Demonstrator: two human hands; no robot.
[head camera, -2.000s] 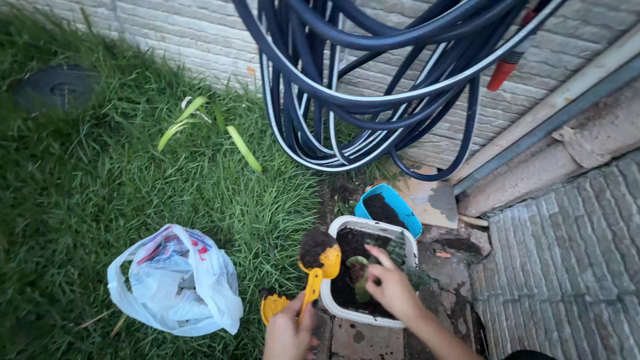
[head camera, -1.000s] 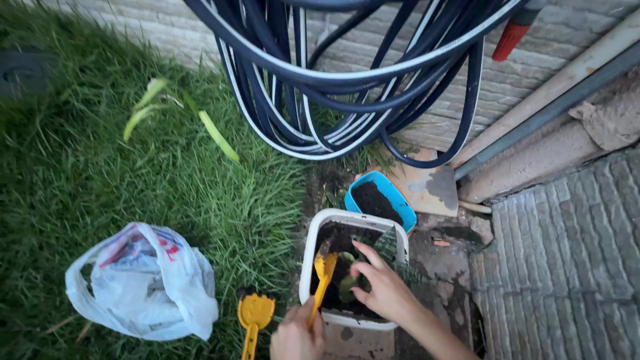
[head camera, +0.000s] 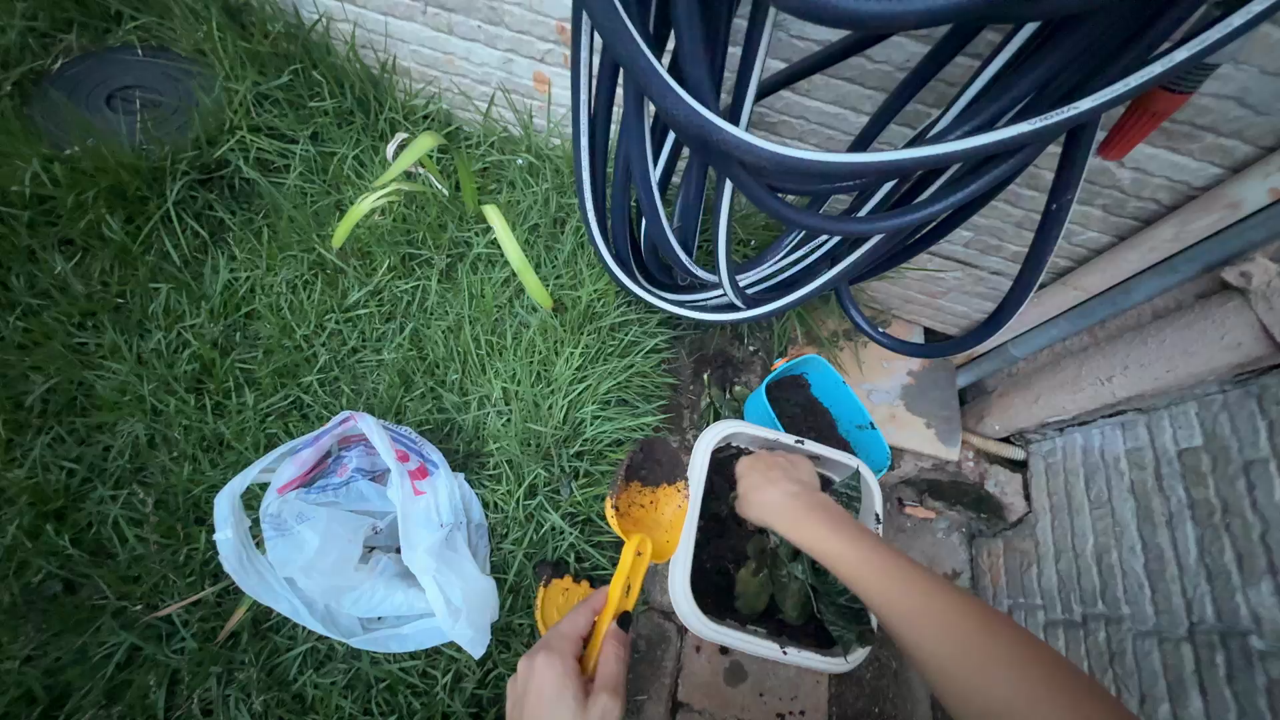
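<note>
My left hand (head camera: 575, 665) grips the handle of a yellow plastic toy shovel (head camera: 650, 510), whose soil-smeared scoop is beside the left rim of a white plastic tub (head camera: 685, 560). Dark soil fills the tub, and a small green plant (head camera: 765, 585) lies or stands in it. My right hand (head camera: 778, 488) reaches into the tub's upper part, against the soil; its fingertips are hidden, so whether they pinch anything does not show. Behind the tub sits a blue plastic container (head camera: 820, 385) with dark soil. A second yellow toy tool (head camera: 562, 603) is partly hidden behind my left hand.
A white plastic bag (head camera: 380, 560) rests on the grass at left. Above the tub hangs a coiled dark blue hose (head camera: 800, 170) against the stone-faced wall (head camera: 480, 60). Pipes (head camera: 1130, 290) run along the right. Cut leaves (head camera: 515, 255) and a black round lid (head camera: 130, 100) lie on the grass.
The yellow shovel has moved from over the tub to outside its left rim. My right hand has gone from beside the plant to the soil at the tub's far side.
</note>
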